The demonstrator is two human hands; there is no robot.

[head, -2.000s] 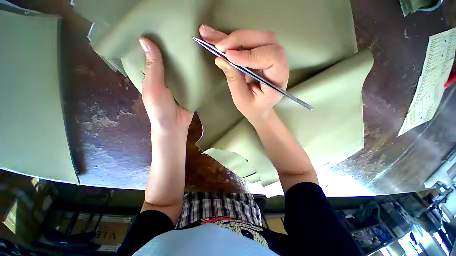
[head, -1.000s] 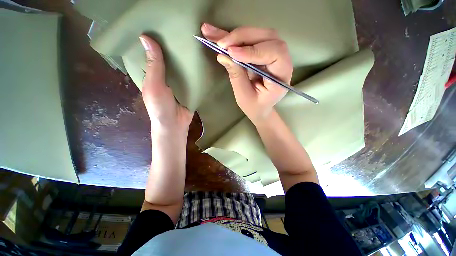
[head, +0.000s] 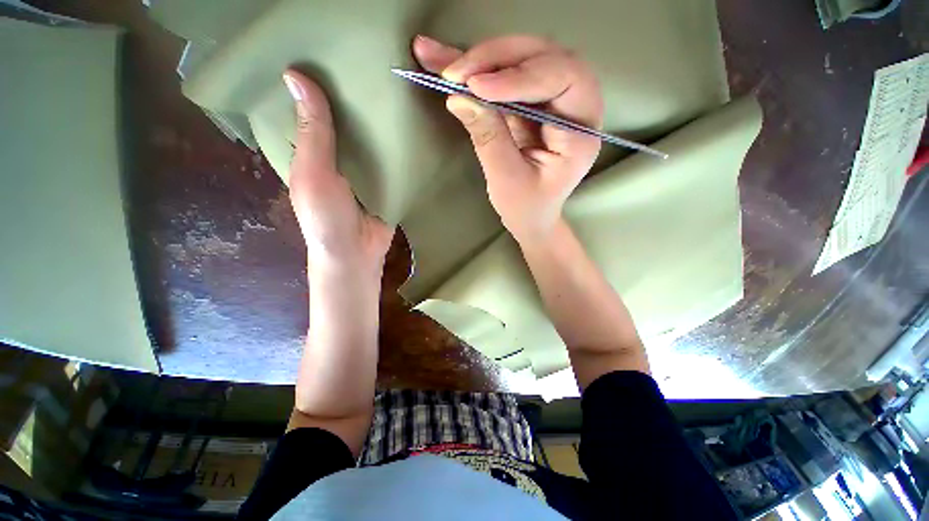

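A stack of khaki cut panels lies in front of me, with its near right part folded over. My left hand is at the left edge of the panels, thumb on top and the other fingers hidden under the lifted cloth. My right hand is shut on a thin silver-purple pointed stick. The stick's tip points left, over the upper ply; whether it touches the cloth I cannot tell.
Another khaki stack lies at the far left of the brown table. A printed cream card is at the right, with a red thing at its edge. Small cut parts lie at the top right. Cartons are below the table edge.
The rear end of the stick has swung up and away from me, making the stick flatter. My right hand has turned with it and shifted slightly right. My left hand has stayed still.
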